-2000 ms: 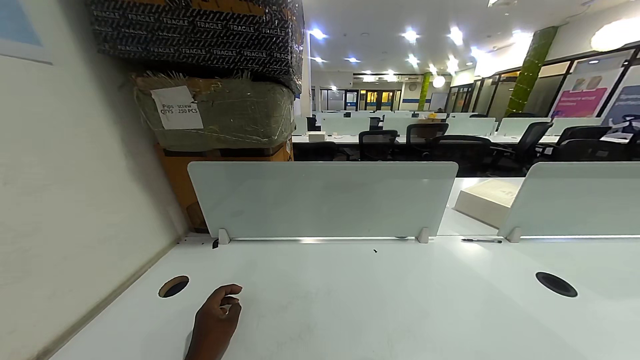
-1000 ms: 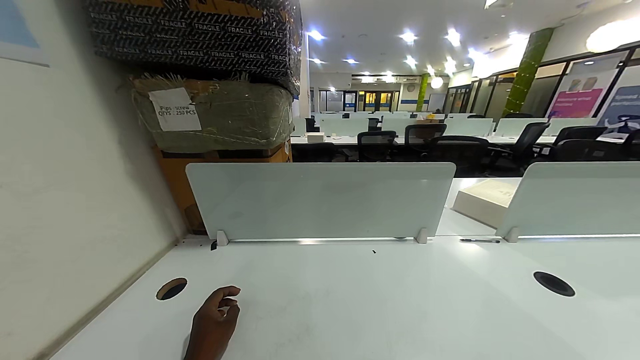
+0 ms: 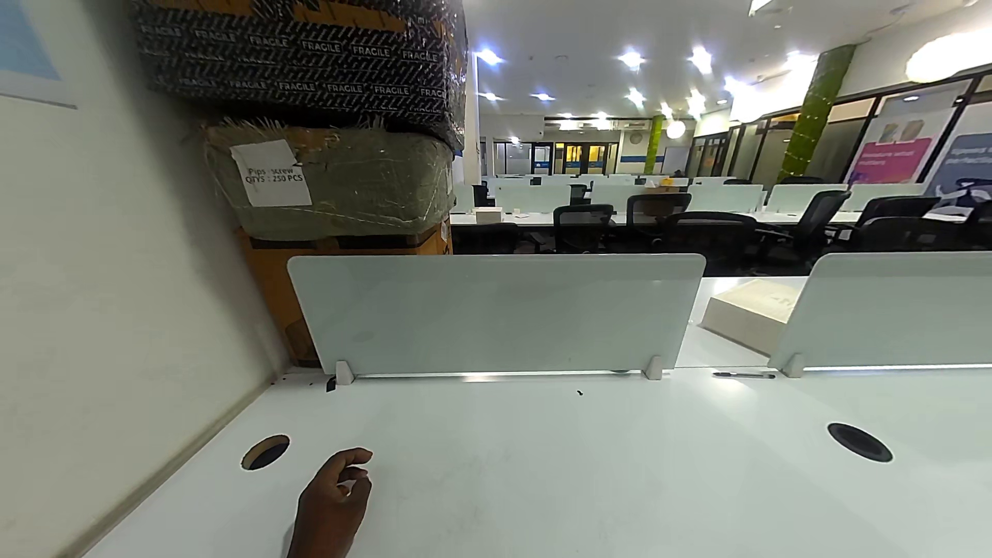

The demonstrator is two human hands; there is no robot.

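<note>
My left hand (image 3: 332,500) is at the lower left, over the white desk top (image 3: 542,473). Its fingers are loosely curled with small gaps between them, and nothing shows in its grasp. Up and to the left of the hand is an uncovered round cable hole (image 3: 266,452). A small dark speck (image 3: 580,393) lies farther back on the desk. My right hand is out of view.
A frosted divider panel (image 3: 496,314) stands along the desk's back edge, with another panel (image 3: 891,310) to the right. A pen (image 3: 744,375), a pale box (image 3: 752,314) and a black cable cover (image 3: 860,442) are at right. Wrapped packages (image 3: 372,182) are stacked behind, beside the wall (image 3: 116,310).
</note>
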